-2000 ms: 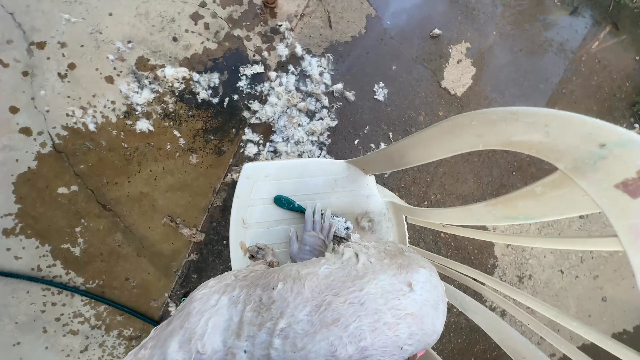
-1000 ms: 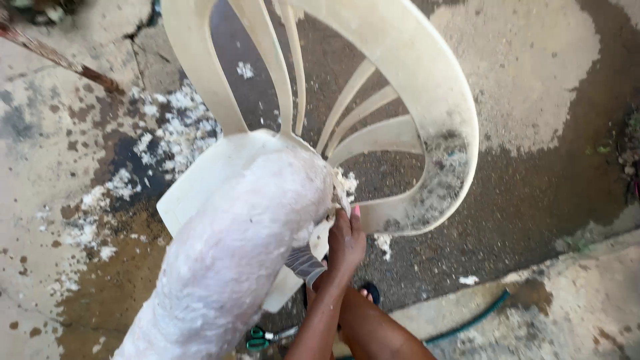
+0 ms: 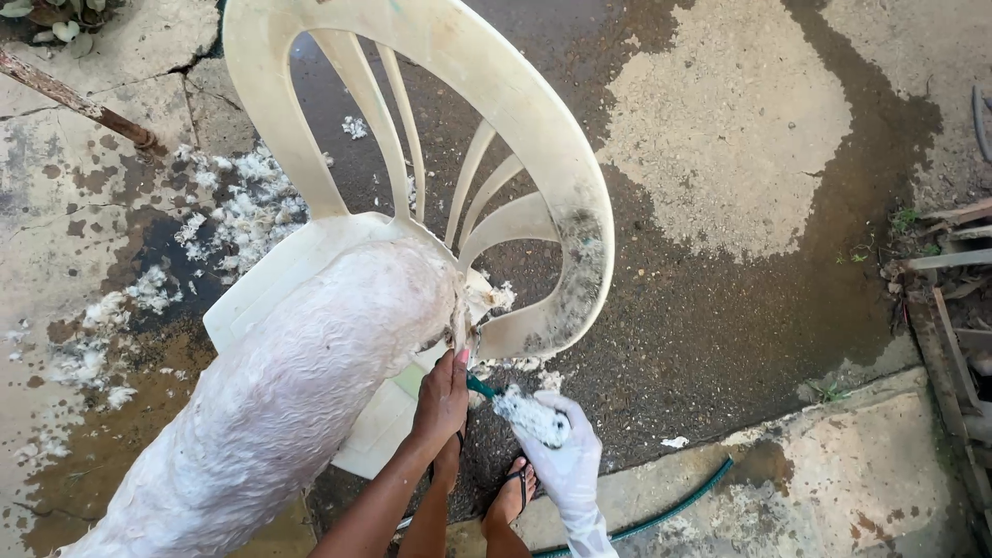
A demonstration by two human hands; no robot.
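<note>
A white-coated animal (image 3: 287,387), its head out of view, lies or stands over the seat (image 3: 263,287) of a cream plastic armchair; which cannot be told. My bare left hand (image 3: 443,395) grips the end of its thin tail (image 3: 460,318) near the armrest. Just to the right, my right hand (image 3: 564,449), in a whitish glove, holds a brush (image 3: 533,417) by its fur-clogged head. The brush's green handle (image 3: 482,387) points toward my left fingers; whether they touch it cannot be told.
Loose white fur (image 3: 256,205) is scattered over the wet concrete. The chair's backrest (image 3: 504,70) rises beyond the animal. My sandalled foot (image 3: 511,492) is below, near a green hose (image 3: 674,508). A rusty pole (image 3: 85,105) stands upper left, and wooden slats (image 3: 949,333) lie at right.
The view has turned and shifted strongly. My gloved hand, on the seat two seconds ago and beneath the animal one second ago, is now out to the right with the brush. My left hand remains at the tail.
</note>
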